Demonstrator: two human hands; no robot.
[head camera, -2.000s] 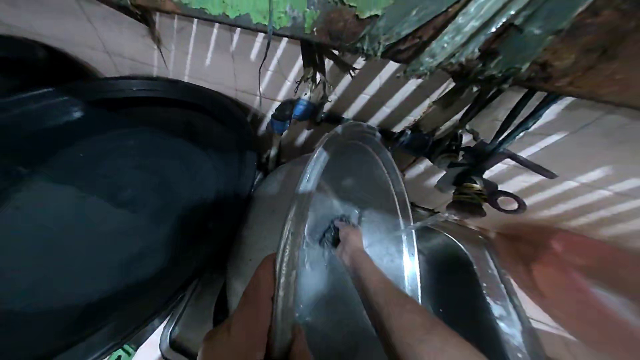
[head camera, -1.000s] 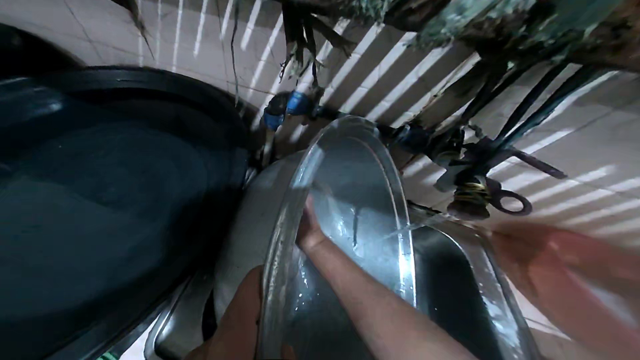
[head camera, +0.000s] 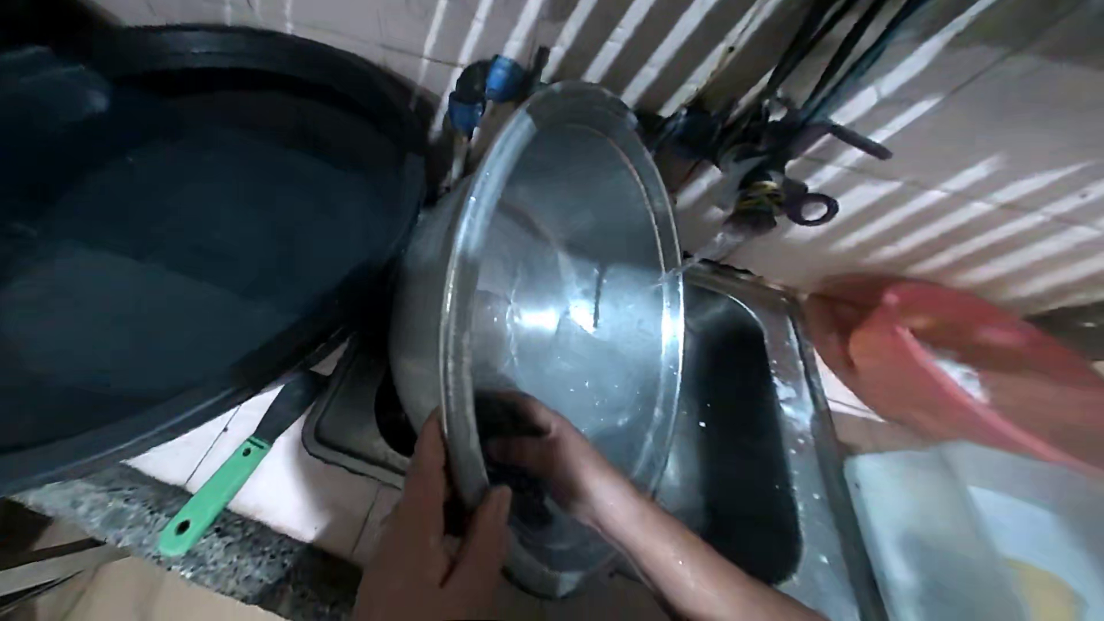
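A large metal basin (head camera: 569, 233) stands tilted on its side over the sink, its wet inside facing right. My left hand (head camera: 448, 535) grips the basin's near rim, with the thumb on the rim. My right hand (head camera: 539, 448) is inside the basin near its lower left wall, fingers curled around a dark scrubbing pad (head camera: 526, 496), partly hidden by the hand and shadow. A thin stream of water runs from the tap (head camera: 755, 207) to the basin's right rim.
A big black tub (head camera: 198, 224) of water fills the left. A green-handled tool (head camera: 216, 492) lies on the tiled counter. The metal sink (head camera: 750, 414) is under and right of the basin. At the right are a red plastic basin (head camera: 957, 371) and a whitish translucent container (head camera: 914, 526).
My right hand has moved from the middle of the basin's inside down toward its near lower wall. My left hand still holds the rim. The view has shifted, now showing the green-handled tool.
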